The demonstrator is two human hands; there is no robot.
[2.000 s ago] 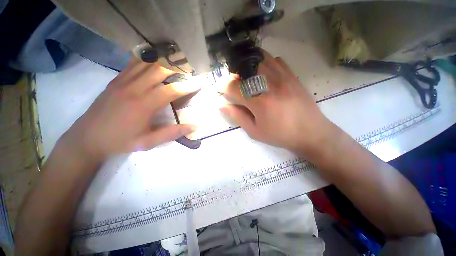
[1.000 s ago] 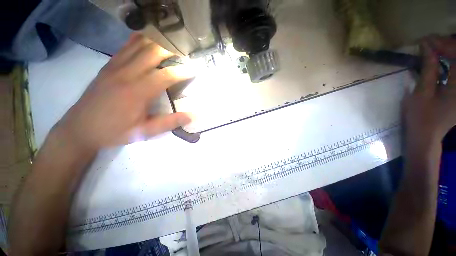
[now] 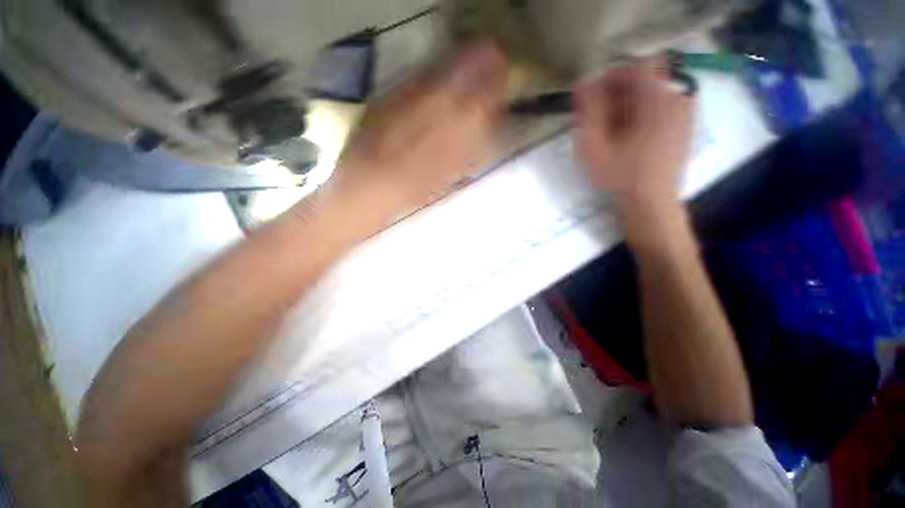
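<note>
The view is blurred. My right hand (image 3: 635, 134) is closed around the handles of the black fabric shears (image 3: 543, 103), whose blades point left. My left hand (image 3: 432, 129) is beside the blade tips under the machine arm; its fingers are too blurred to tell what they hold. A small grey-blue piece with a dark edge (image 3: 343, 70) shows just left of that hand; whether it is gripped cannot be told. The sewing machine's lit needle area (image 3: 308, 149) is left of my left hand.
The cream machine head (image 3: 337, 30) spans the top. Grey-blue cloth (image 3: 109, 154) lies at the left behind the white table (image 3: 119, 258). A green object (image 3: 719, 63) is beyond my right hand. Blue baskets (image 3: 804, 268) are at the right, below the table edge.
My left hand has moved from the needle area rightward to the shears. My right hand has gone from the sewing area to the shears and closed on them. The view has swung right.
</note>
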